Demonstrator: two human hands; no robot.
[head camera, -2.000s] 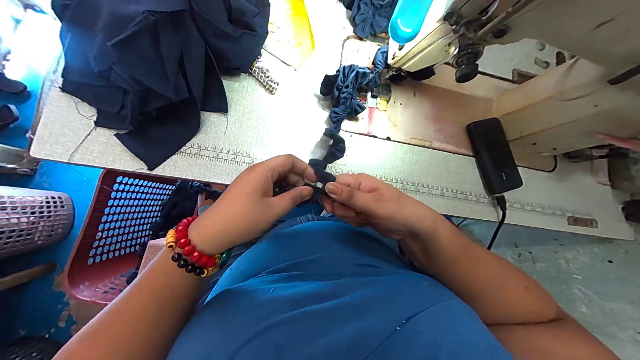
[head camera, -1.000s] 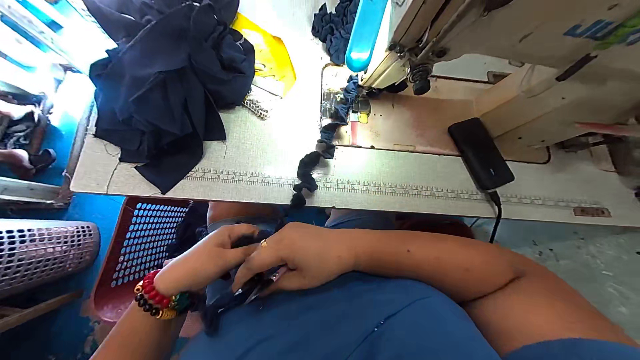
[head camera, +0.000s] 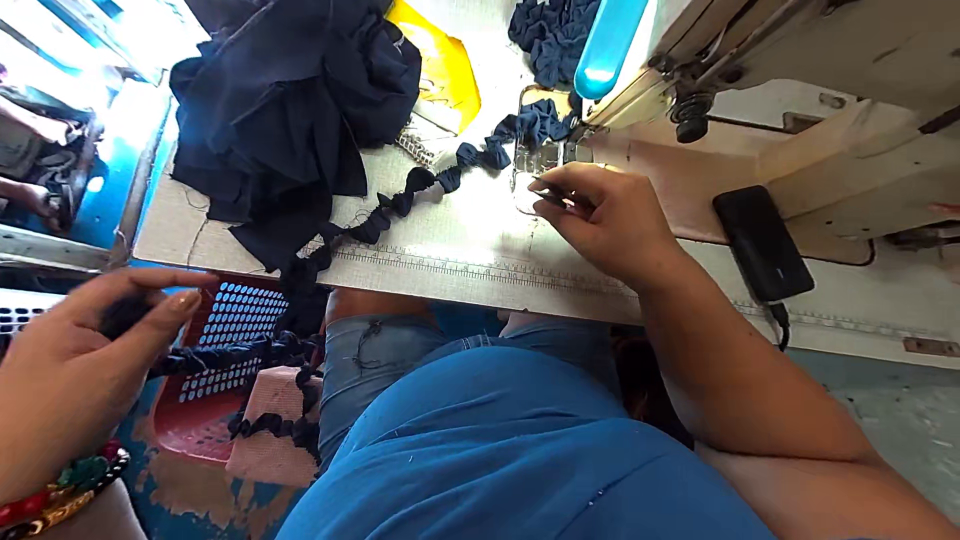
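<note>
At the far left, beyond the table's front edge, my left hand (head camera: 97, 352) is curled around part of a gathered dark fabric strip (head camera: 217, 356). Another gathered run (head camera: 397, 202) lies diagonally across the table, from the sewing machine's needle area down over the front edge by the basket. My right hand (head camera: 600, 217) is just in front of the needle area, pinching a small dark metal tool (head camera: 551, 193), perhaps thread snips; its exact kind is unclear. A pile of dark navy cloth (head camera: 285, 112) lies at the table's left.
The sewing machine (head camera: 840, 150) fills the right, with a black phone or power bank (head camera: 763, 244) and its cable before it. A blue plastic tray (head camera: 609, 49), gathered fabric (head camera: 553, 37) and a yellow bag (head camera: 446, 67) lie farther back. A red basket (head camera: 187, 435) stands below left.
My hands have parted from together at my lap: the left went left with fabric, the right up to the needle area. The gathered strip, which hung short over the front edge, now stretches left.
</note>
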